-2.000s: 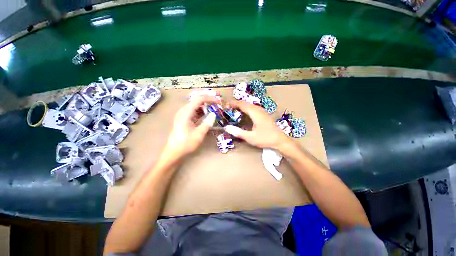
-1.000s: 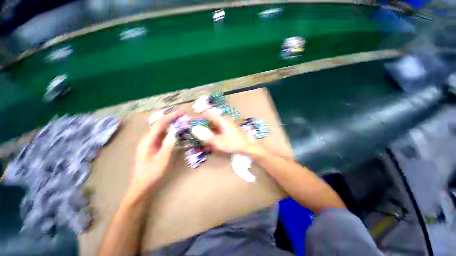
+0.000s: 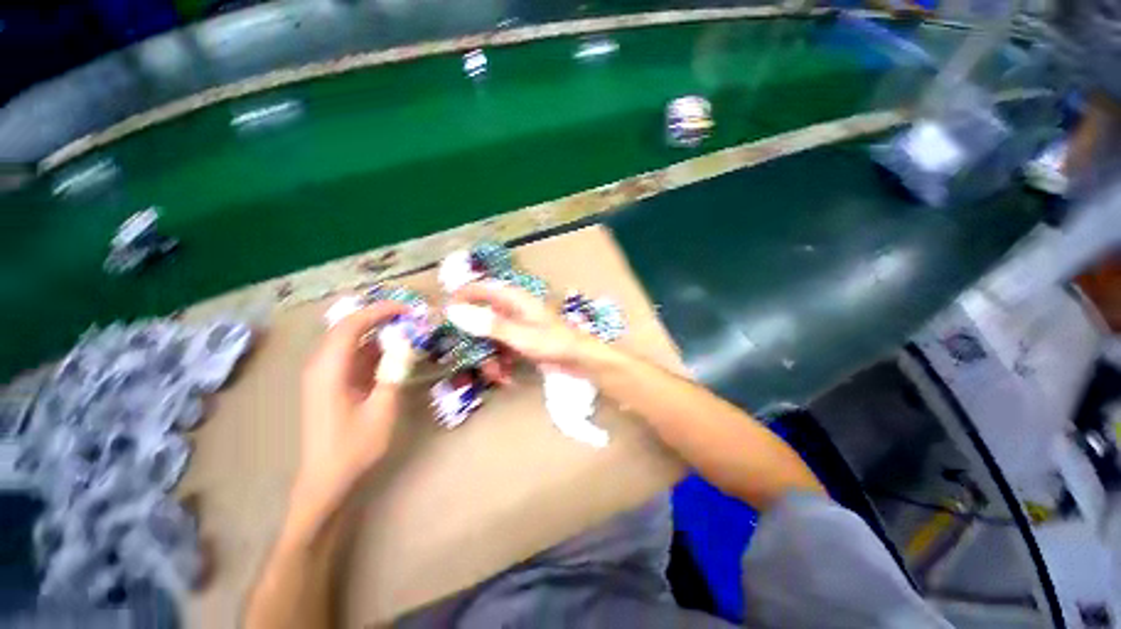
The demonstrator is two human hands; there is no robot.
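My left hand [image 3: 350, 393] and my right hand [image 3: 523, 329] hold a blurred circuit board assembly [image 3: 452, 344] between them, above the tan work board [image 3: 492, 492]. Its green board and dark wires show between the fingers; white covers are on some fingertips. A small white and purple assembly [image 3: 456, 401] lies just below the hands. More green and white assemblies [image 3: 493, 259] lie beyond the hands, and another [image 3: 595, 316] lies to the right. The frame is blurred, so the exact grip is unclear.
Many grey-white housings [image 3: 117, 418] are piled at left. A limp white glove or cloth [image 3: 572, 409] lies right of my hands. The green conveyor belt [image 3: 406, 135] carries a few units [image 3: 688, 121]. A person's arm [image 3: 1088, 148] shows at the far right edge.
The view has swung right, so the work board and pile appear further left. Another person's arm has come into view at right. My hands still hold the assembly between them.
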